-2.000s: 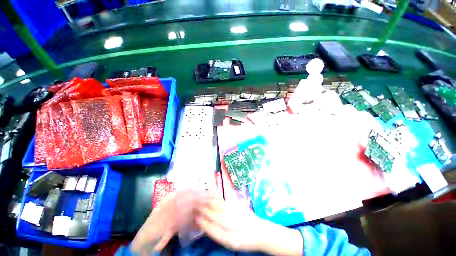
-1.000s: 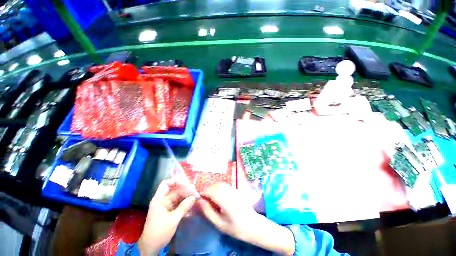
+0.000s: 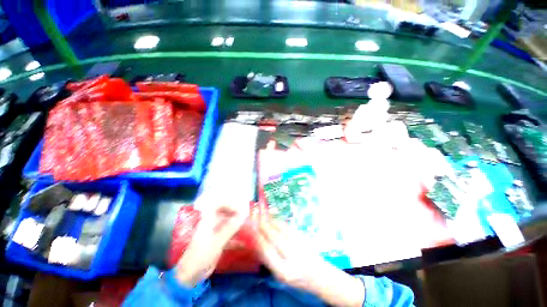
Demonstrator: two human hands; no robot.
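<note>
My left hand (image 3: 215, 243) and my right hand (image 3: 283, 247) are blurred at the bottom centre, fingers pointing forward. A red bubble bag (image 3: 241, 250) shows between and under them and also left of my left hand. Whether either hand grips it cannot be told. A green circuit board (image 3: 286, 195) lies just beyond my right hand, on a blue sheet (image 3: 339, 260) that is partly washed out. A long white plate (image 3: 229, 165) lies in front of my left hand.
A large blue bin (image 3: 207, 135) holds red bags (image 3: 117, 138). A small blue bin (image 3: 114, 231) holds grey-white blocks. Green boards (image 3: 442, 195) lie at right. A white bottle (image 3: 369, 111) stands at the back. Black housings (image 3: 259, 86) lie on the green belt. A brown carton (image 3: 480, 279) is at lower right.
The thin clear piece between my hands a second ago no longer shows. My hands are now over the red bag, with more of it visible between them. The camera view has shifted.
</note>
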